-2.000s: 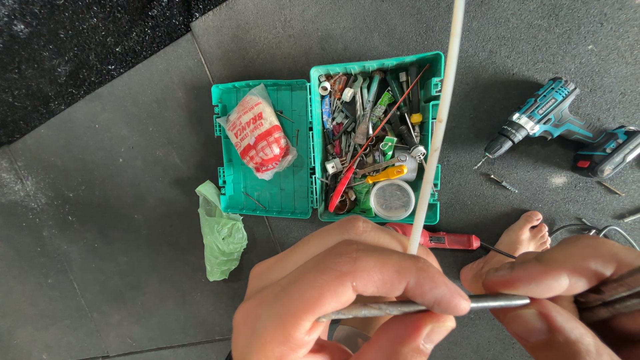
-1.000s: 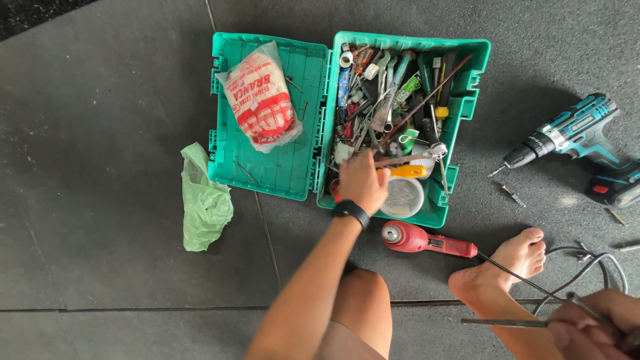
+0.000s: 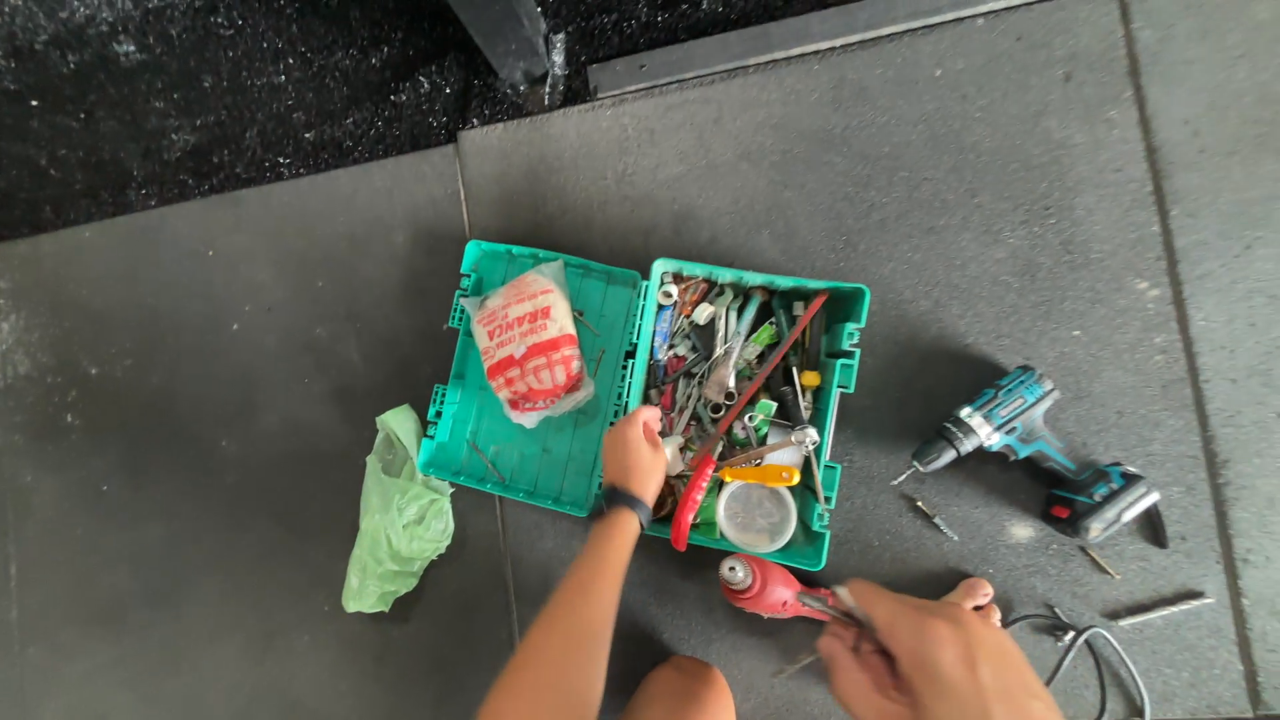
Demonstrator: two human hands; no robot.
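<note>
My left hand (image 3: 635,450) is at the hinge-side wall of a green plastic toolbox (image 3: 848,400), its fingers over the edge; whether it grips anything cannot be told. Inside the box lie wrenches, a red-handled hacksaw (image 3: 692,500), a yellow-handled tool (image 3: 760,475) and a round clear-lidded container (image 3: 757,516). My right hand (image 3: 890,650), somewhat blurred, holds several thin metal pieces, seemingly drill bits (image 3: 828,605), above the red corded drill (image 3: 765,588). Part of that drill is hidden behind this hand.
In the open lid (image 3: 530,490) rests a printed plastic packet (image 3: 532,345). A green plastic bag (image 3: 398,515) lies at left. On the right floor are a teal cordless drill (image 3: 1000,420), loose bits (image 3: 1163,610) and a black cable (image 3: 1110,650). My foot (image 3: 970,593) is beside the red drill.
My left hand has moved from over the tools to the box's hinge-side edge. The hacksaw's red handle, partly covered a second ago, is in plain sight. The view has shifted.
</note>
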